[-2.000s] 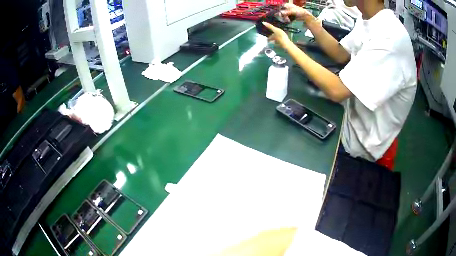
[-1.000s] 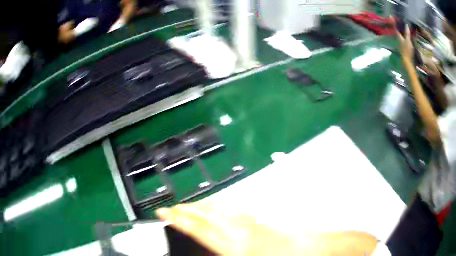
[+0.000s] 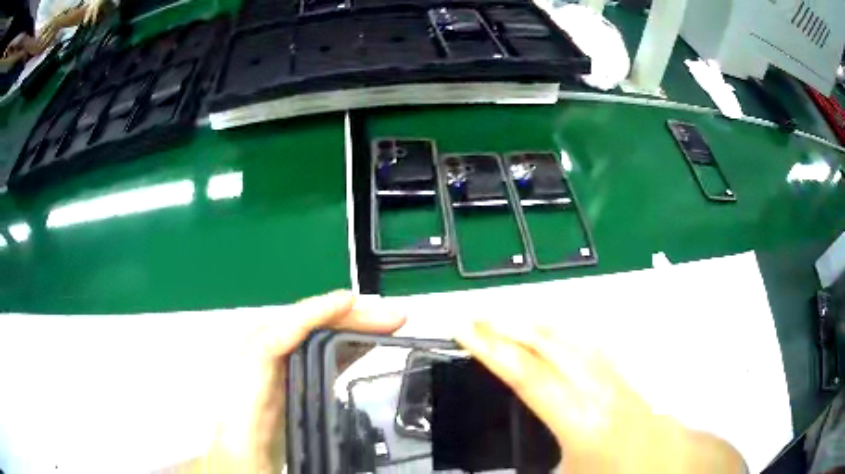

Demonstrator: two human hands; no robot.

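Observation:
A stack of several dark phone frames is held low over the white work sheet, at the bottom centre. My left hand is closed around the stack's left side, with its thumb over the top edge. My right hand holds the stack's right side and top corner. Both hands look bare and are washed out by glare. The lower part of the stack is cut off by the picture's edge. Beyond the sheet, three phone-frame positions stand side by side on the green bench; the left one is a small pile.
Black blister trays lie at the far side on a white layered stack edge. A divider strip crosses the bench. A single frame lies at the right, another at the right edge. A white bundle is by a white post.
The view has swung left and down to the bench in front. The held stack now shows between both hands; a second ago only a blurred arm and a dark piece showed at the bottom.

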